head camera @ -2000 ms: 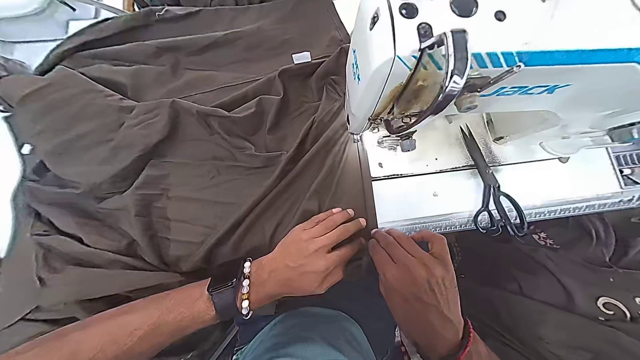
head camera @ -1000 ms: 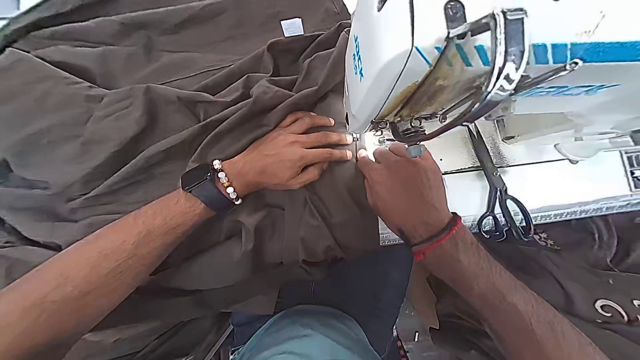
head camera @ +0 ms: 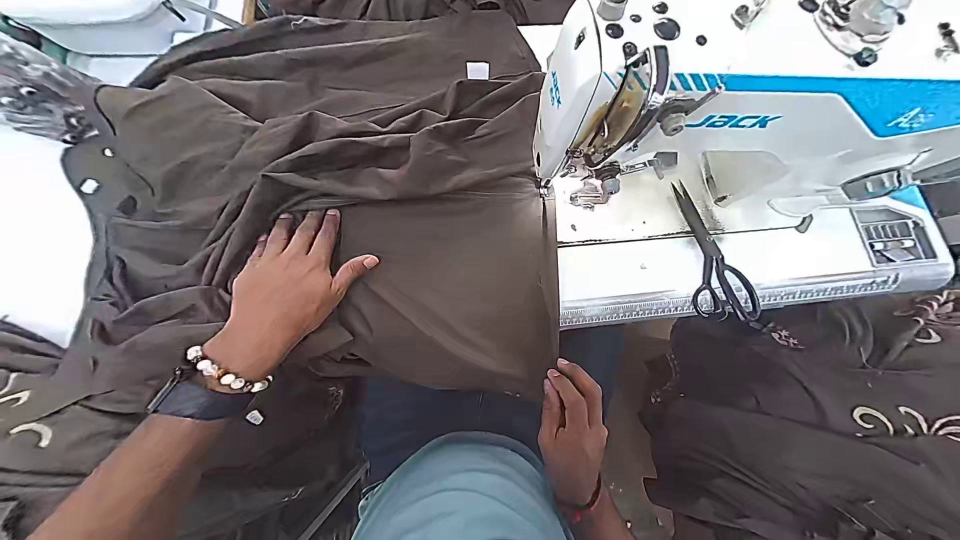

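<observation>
A wide piece of dark brown cloth [head camera: 450,277] lies in folds left of a white Jack sewing machine [head camera: 795,112], its straight right edge running under the presser foot [head camera: 545,187]. Flat on the cloth, fingers spread, rests my left hand [head camera: 289,289], with a bead bracelet and dark watch band at the wrist. My right hand [head camera: 574,427] is at the near right corner of the cloth, its fingertips closed on the edge. Black-handled scissors [head camera: 712,255] lie on the machine bed, blades pointing away from me.
More brown cloth with pale embroidery [head camera: 810,420] hangs at the lower right, and a similar piece [head camera: 45,420] is at the lower left. A small white tag [head camera: 478,70] sits on the cloth near its far edge. A clear plastic wrap [head camera: 45,90] lies at the far left.
Both hands were beside the presser foot one second ago. My left hand has moved left over the cloth, and my right hand has come back toward me along the edge.
</observation>
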